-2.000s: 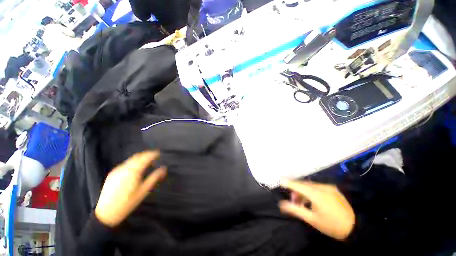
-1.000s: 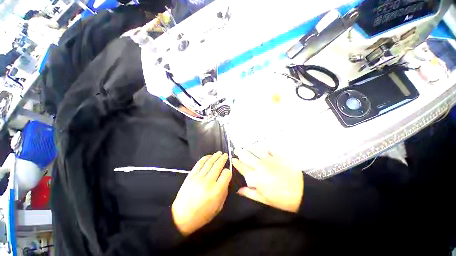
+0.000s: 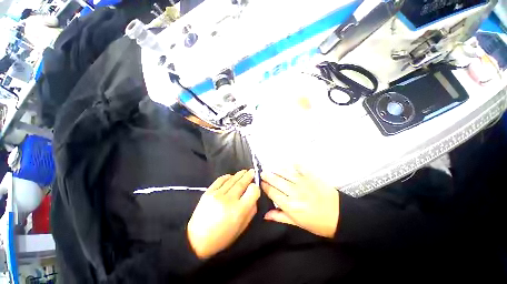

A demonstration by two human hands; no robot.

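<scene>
A black garment (image 3: 128,150) lies in a dark heap over the left and my lap, its edge running under the needle area of a white sewing machine (image 3: 183,41) with a blue stripe. A thin white cord (image 3: 169,188) lies on the fabric and passes under my left hand (image 3: 225,213). My left hand presses flat on the fabric, fingertips at the edge just below the presser foot (image 3: 236,125). My right hand (image 3: 303,202) lies flat beside it, fingertips at the same edge. Whether the fingers pinch the edge is hidden.
Black-handled scissors (image 3: 349,83) and a black device with a round dial (image 3: 417,102) lie under the machine arm. The machine table (image 3: 422,158) has a ruler-marked front edge. A blue crate (image 3: 36,160) and a red object (image 3: 41,213) stand at the left.
Both hands, apart two seconds ago, have come together on the fabric edge below the needle. Since one second ago they have barely moved; the view has shifted slightly.
</scene>
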